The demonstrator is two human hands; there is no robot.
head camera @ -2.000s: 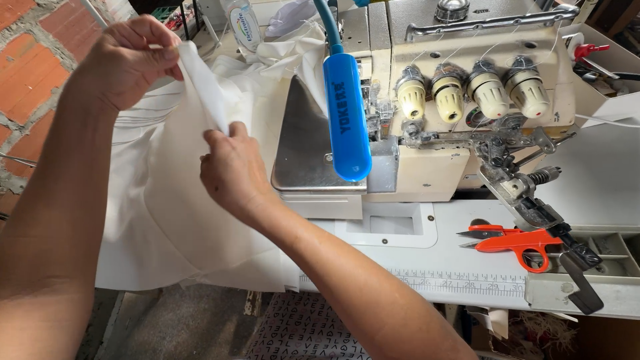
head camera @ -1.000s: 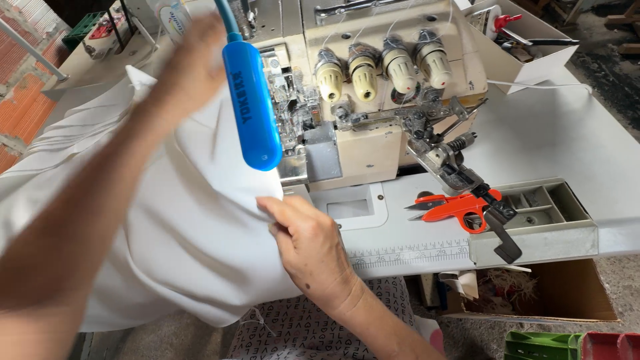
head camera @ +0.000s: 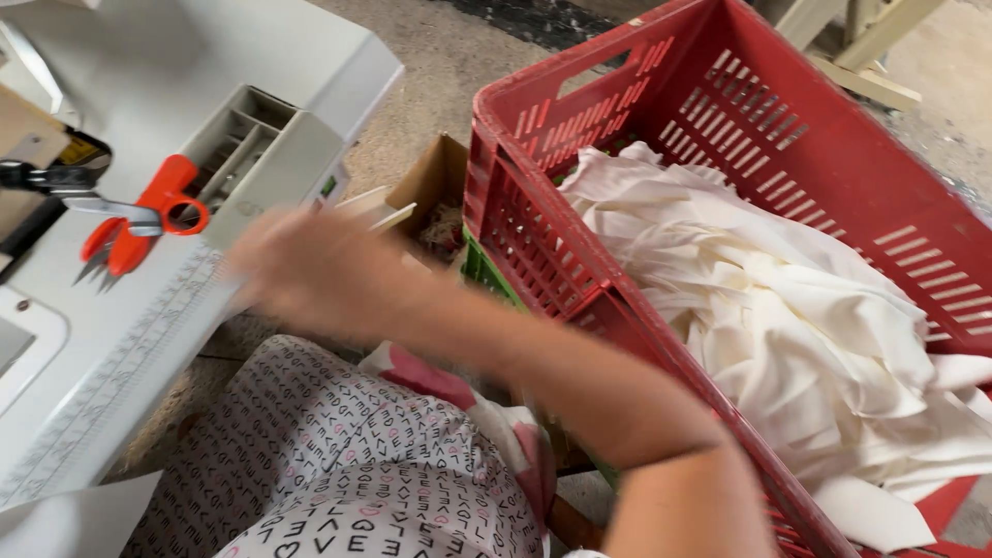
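Note:
My right hand (head camera: 283, 267), blurred by motion, is over the front edge of the white sewing table (head camera: 101, 372), near the printed ruler strip; whether it holds anything cannot be made out. Orange-handled thread snips (head camera: 143, 221) lie on the table to its left, against the grey compartment tray (head camera: 267, 155). My left hand is out of frame. White fabric (head camera: 775, 310) is heaped in a red plastic crate (head camera: 573, 225) at the right. A piece of white cloth (head camera: 77, 519) shows at the lower left corner.
A cardboard box (head camera: 430, 174) with scraps stands between table and crate, beside a green crate edge (head camera: 492, 267). Metal machine parts (head camera: 77, 190) reach in from the left. My lap is covered by letter-printed cloth (head camera: 349, 457). A metal stand's legs (head camera: 852, 54) are at the top right.
The view has swung far to the right, from the overlock machine to the red crate. My right hand has come off the white fabric it was touching; my left hand has left the view.

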